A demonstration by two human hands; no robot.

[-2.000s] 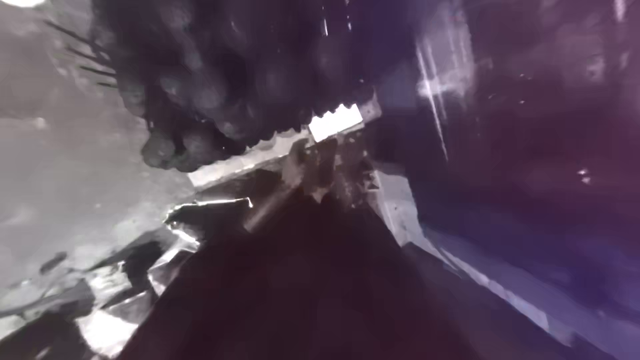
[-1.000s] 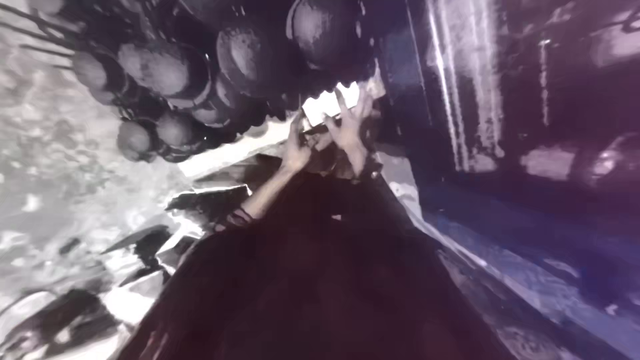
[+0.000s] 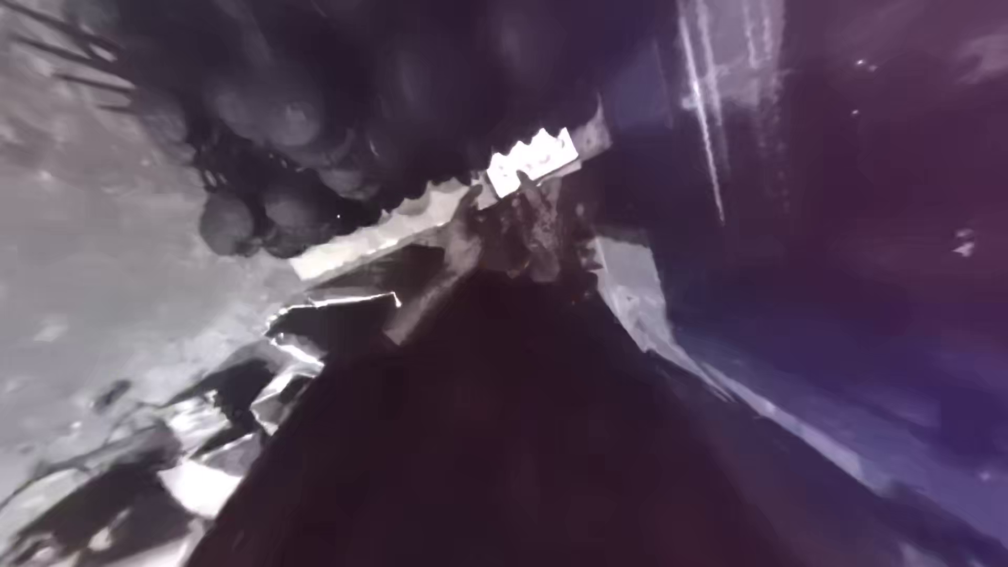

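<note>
The picture is dark and blurred. My left hand (image 3: 465, 228) is near the centre, its fingertips at the lower edge of a long pale strip with a scalloped upper edge (image 3: 378, 240). To its right, my right hand (image 3: 539, 224) shows dimly, with a finger overlapping a bright white scalloped piece (image 3: 535, 161) at the strip's right part. Whether either hand grips anything cannot be made out. Dark rounded objects (image 3: 291, 118) crowd beyond the strip, partly lost in shadow.
Thin dark rods (image 3: 63, 55) stick out at the upper left. Crumpled, bright-edged material (image 3: 205, 480) lies at the lower left. A pale band (image 3: 638, 299) runs down to the right, beside a large dark bluish surface (image 3: 827, 276) with light streaks.
The hands, bright and spread at the strip one second ago, are now dim; my right hand's fingers sit lower against the white piece. The rounded objects have darkened too.
</note>
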